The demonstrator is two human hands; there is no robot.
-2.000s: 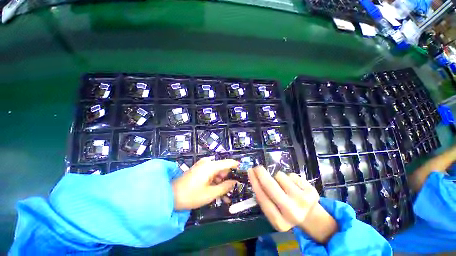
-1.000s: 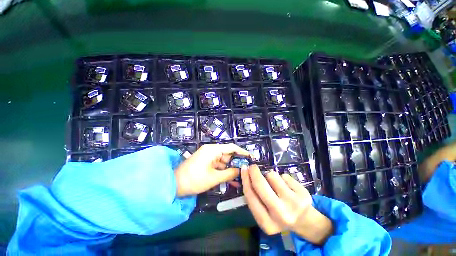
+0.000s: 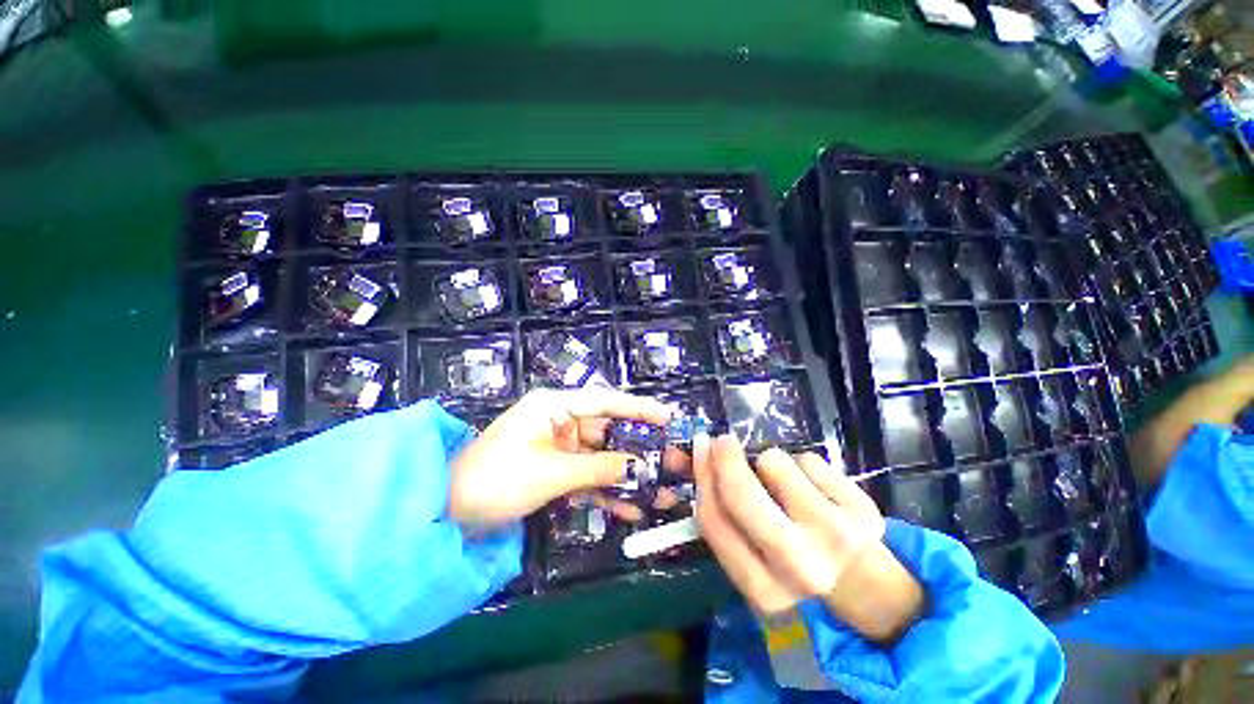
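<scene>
My left hand (image 3: 550, 454) is bare and holds a small dark electronic module (image 3: 635, 437) between thumb and fingers above the blister tray (image 3: 176, 413). My right hand (image 3: 784, 523) pinches a tiny bluish part (image 3: 684, 429) at the module's right side; whether they touch is unclear. A white bar-shaped tool (image 3: 660, 538) sticks out to the left below my right hand, and a thin tip shows at its right side. The black tray has square pockets, many with a dark module with pale patches (image 3: 477, 369). One pocket (image 3: 761, 410) right of my hands shows no module. My hands hide part of the lower rows.
A second black tray stack (image 3: 901, 413) stands close at right, and another black tray (image 3: 1148, 261) lies behind it. Another person's hand and blue sleeve (image 3: 1210, 523) are at the right edge. The green mat (image 3: 550, 96) lies under the trays. White and blue items (image 3: 1100, 41) are at top right.
The module in my left hand has turned, and the bluish part now shows at its right side near my right fingertips. Both hands stay close together over the tray. The view has shifted slightly.
</scene>
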